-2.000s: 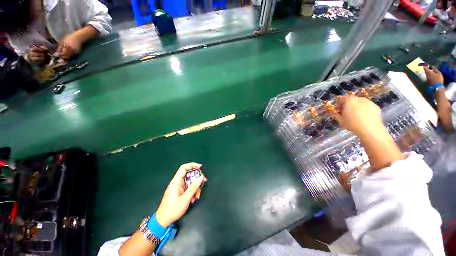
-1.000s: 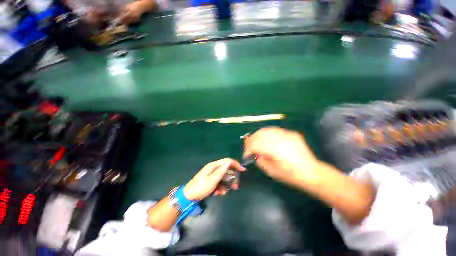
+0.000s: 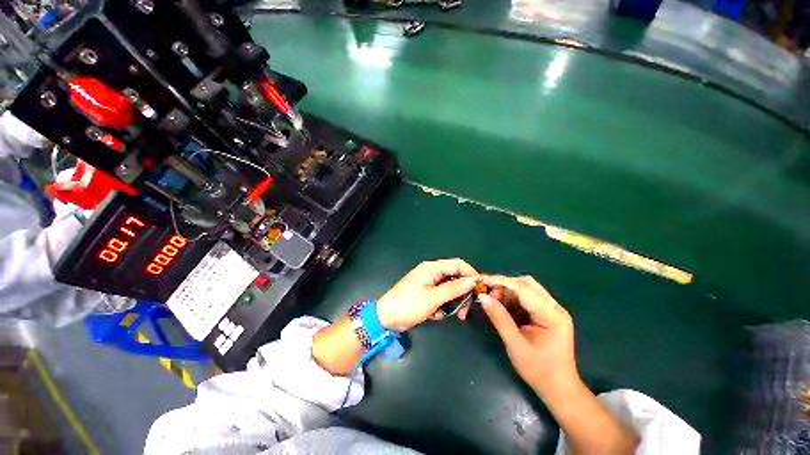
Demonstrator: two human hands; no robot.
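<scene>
My left hand, with a blue strap and a beaded bracelet on the wrist, holds a small device housing mostly hidden by the fingers. My right hand meets it at the fingertips and pinches a small dark part with an orange bit, a display module. The two parts are close together; whether they are joined cannot be told. Both hands are above the green bench.
A large black press jig stands at left with red handles, a red-number digital readout and a white label. A grey unit sits in its front nest. Blurred clear trays show at the right edge.
The view has swung left, showing more of the jig. My right hand first reached into the trays, then came back with a part, and now meets my left hand at the housing.
</scene>
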